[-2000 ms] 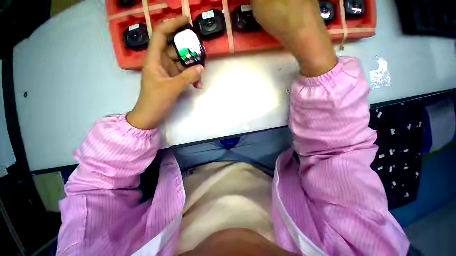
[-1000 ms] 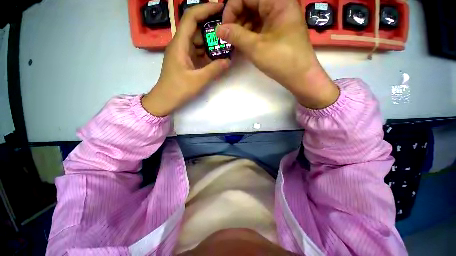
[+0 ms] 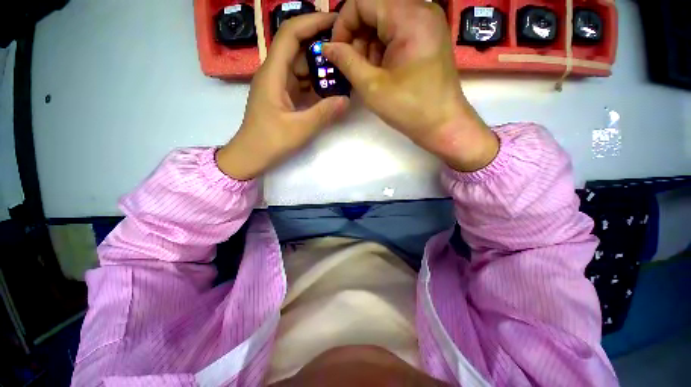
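Note:
A smartwatch unit (image 3: pixel 327 75) is held between the fingers and thumb of my left hand (image 3: pixel 280 106), above the bench in front of the red-orange tray. Its screen is black with small coloured icons. My right hand (image 3: pixel 413 79) is over the unit's right side, with the thumb tip at the upper part of the screen. The right fingers are curled, and whether they grip the case is hidden. The red-orange tray (image 3: pixel 530 63) lies beyond my hands, with several units face down in its pockets; my hands hide its middle.
The white bench top (image 3: pixel 151 113) has its front edge near my sleeves. A dark tray (image 3: pixel 670 45) is at the upper right. A small white scrap (image 3: pixel 389 192) lies near the front edge. A black cloth with white marks (image 3: pixel 617 249) hangs below the bench at the right.
My right hand has come from over the tray to the watch. The screen has gone from white and green, through green tiles, to black with small icons. The view has shifted, so the tray shows further right.

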